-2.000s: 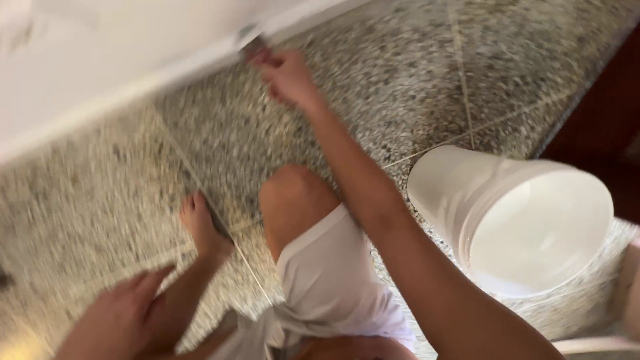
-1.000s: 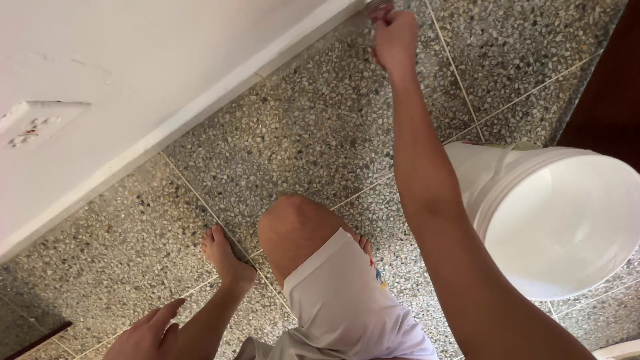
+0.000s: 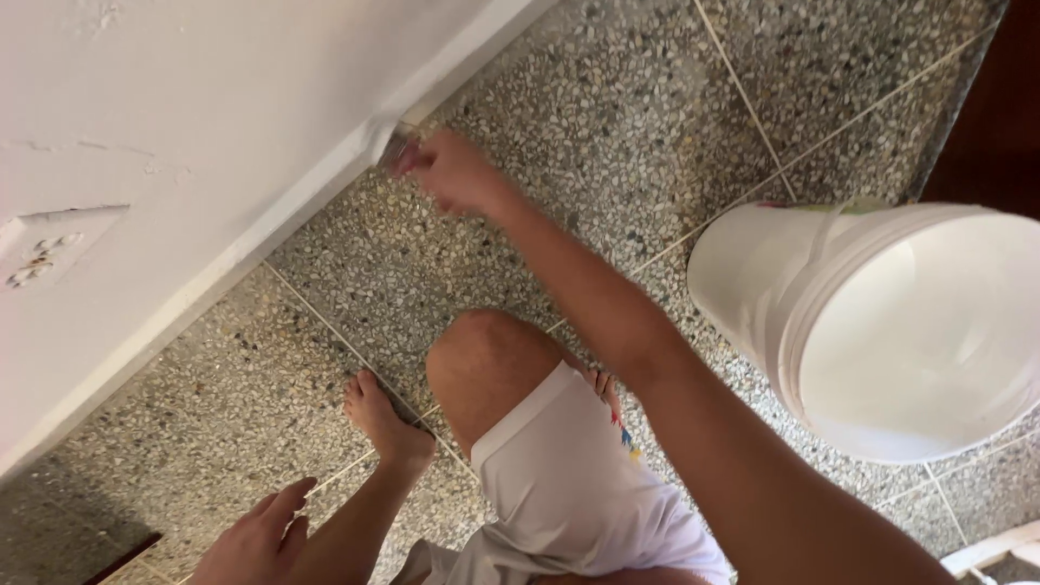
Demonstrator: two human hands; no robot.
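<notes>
My right hand (image 3: 459,175) is closed around a small brush (image 3: 398,152) with a reddish handle; motion blurs both. The brush's end touches the white baseboard (image 3: 313,183) at the foot of the white wall (image 3: 203,97). Low in the view, my left hand (image 3: 256,540) hangs near my shin with its fingers apart and nothing seen in it. To the right of my right forearm stands a white plastic bucket (image 3: 747,276), its open mouth toward me and its inside white.
Speckled terrazzo floor tiles (image 3: 601,122) lie under my bare foot (image 3: 382,414). A white electrical outlet (image 3: 45,248) is set in the wall at the left. A dark red-brown surface (image 3: 987,138) borders the floor at the upper right.
Since one second ago my right hand has come back along the baseboard, toward the left and nearer to me, with the brush. The bucket still stands on the right.
</notes>
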